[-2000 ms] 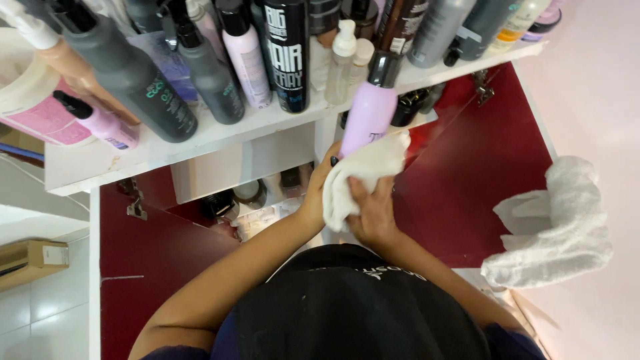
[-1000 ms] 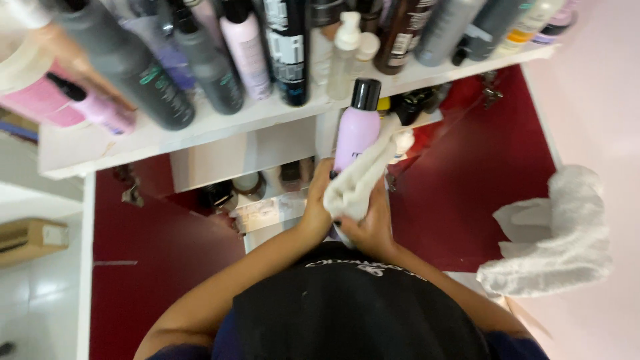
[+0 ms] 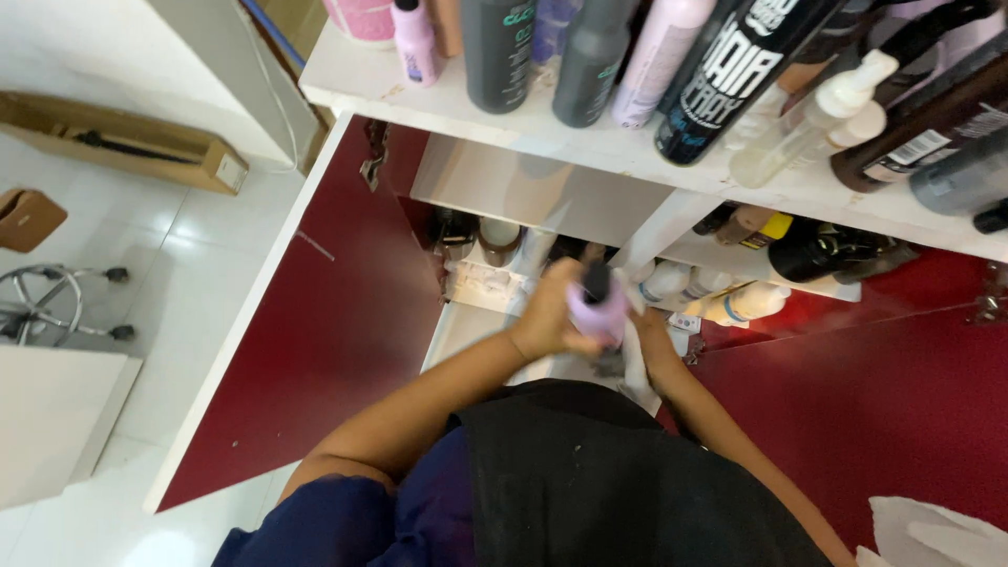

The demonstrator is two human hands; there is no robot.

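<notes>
A lilac bottle with a black cap [image 3: 597,311] is in my left hand [image 3: 550,315], its top tilted toward the camera. A white cloth [image 3: 632,354] hangs at the right side of the bottle. My right hand [image 3: 650,335] is at this cloth, partly hidden behind the bottle and blurred, its fingers pressing the cloth near the bottle. Both hands are in front of the open cabinet, below the white shelf top [image 3: 543,126].
Several hair product bottles, a black hair spray can [image 3: 713,87] among them, stand on the shelf top. Red cabinet doors [image 3: 315,315] stand open at both sides. Jars [image 3: 499,236] and white bottles [image 3: 748,303] lie inside. Another white cloth [image 3: 937,535] is at lower right.
The lilac bottle has tipped, so its cap now points toward the camera. The cloth has shifted from its front to its right side. The view has swung to the left.
</notes>
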